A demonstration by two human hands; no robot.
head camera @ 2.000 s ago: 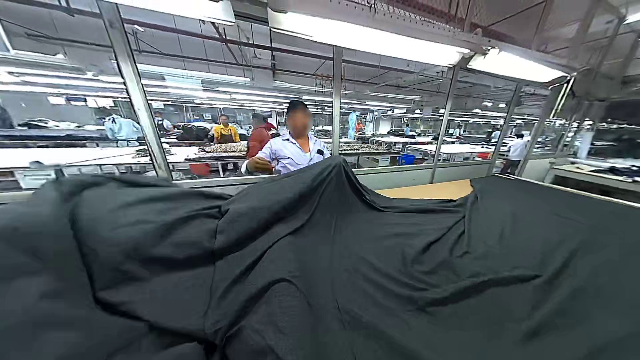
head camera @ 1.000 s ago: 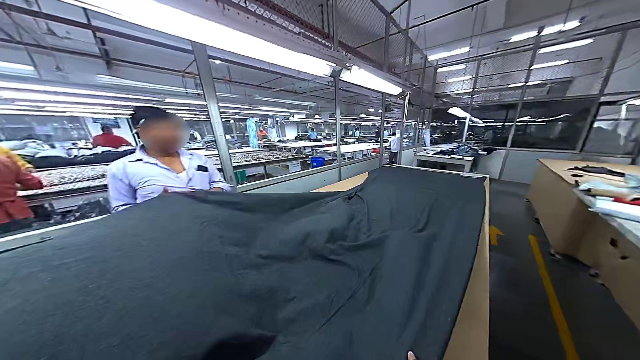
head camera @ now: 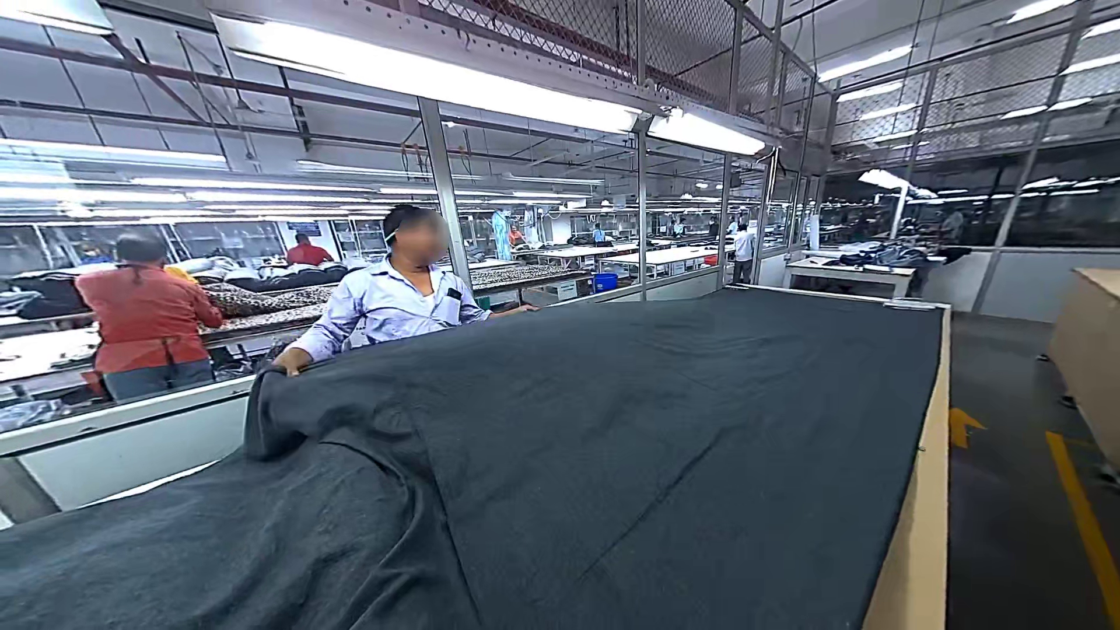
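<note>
A wide sheet of dark grey fabric (head camera: pixel 665 420) covers most of the long table (head camera: pixel 926 490), whose light wooden edge shows along the right side. Toward the far end the cloth lies fairly flat, with a few creases. On the left it is bunched into loose folds. Across the table a co-worker (head camera: pixel 407 302) in a light shirt grips a raised fold with one hand; the other hand is by the far edge. Neither my left hand nor my right hand is in view.
Behind the co-worker runs a metal-framed partition (head camera: pixel 442 197). Beyond it, a person in red (head camera: pixel 144 315) stands by tables heaped with cloth. A wooden cabinet or table (head camera: pixel 1089 350) stands right of the aisle, which has yellow floor markings (head camera: pixel 1085 516). Another table (head camera: pixel 853 273) stands past the far end.
The fabric, raised in a peak two seconds ago, now lies lower and flatter over the far part. Fingertips at the bottom edge one second ago are gone. The view has swung right since the first frame.
</note>
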